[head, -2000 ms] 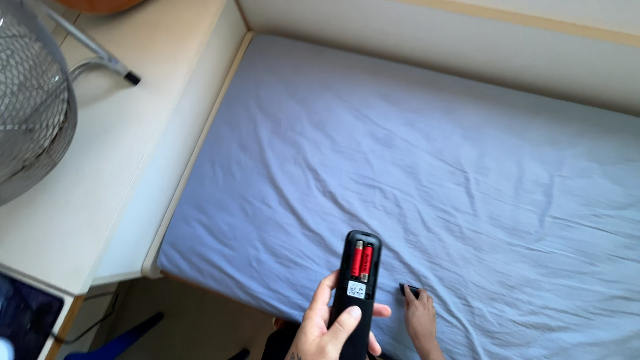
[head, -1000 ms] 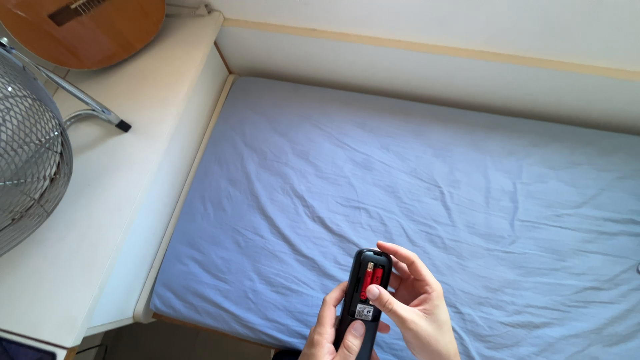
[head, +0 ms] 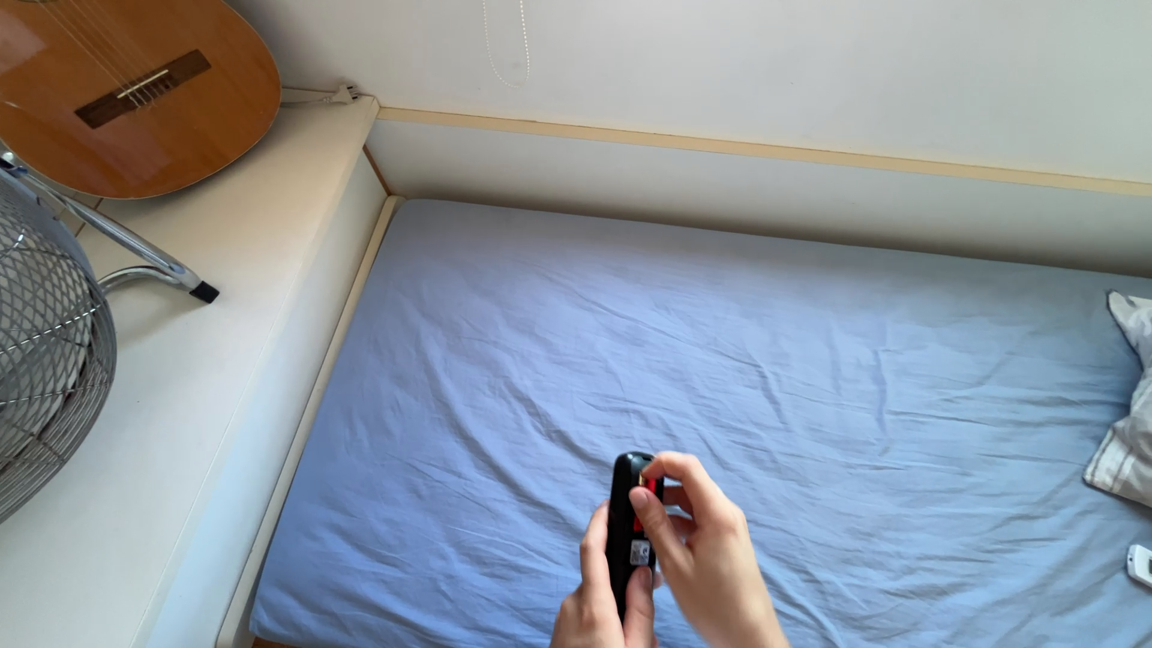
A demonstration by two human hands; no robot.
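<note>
My left hand (head: 598, 585) grips the lower part of a black remote control (head: 621, 531), held above the bed with its back side showing. The battery compartment is uncovered, and red batteries (head: 651, 487) partly show in it. My right hand (head: 706, 540) is at the compartment, its thumb and index finger on the batteries at the upper end. The fingers hide much of the batteries, and whether they grip one I cannot tell. A white label lies below the compartment.
A blue fitted sheet (head: 558, 360) covers the mattress. On the white ledge (head: 207, 360) at left stand a metal fan (head: 45, 342) and an acoustic guitar (head: 153, 108). A patterned pillow (head: 1129, 432) and a white device (head: 1139, 565) lie at the right edge.
My right hand, two seconds ago on a small black piece on the bed, has come to the battery compartment. The left hand keeps holding the remote. The view has shifted, showing more guitar and the pillow.
</note>
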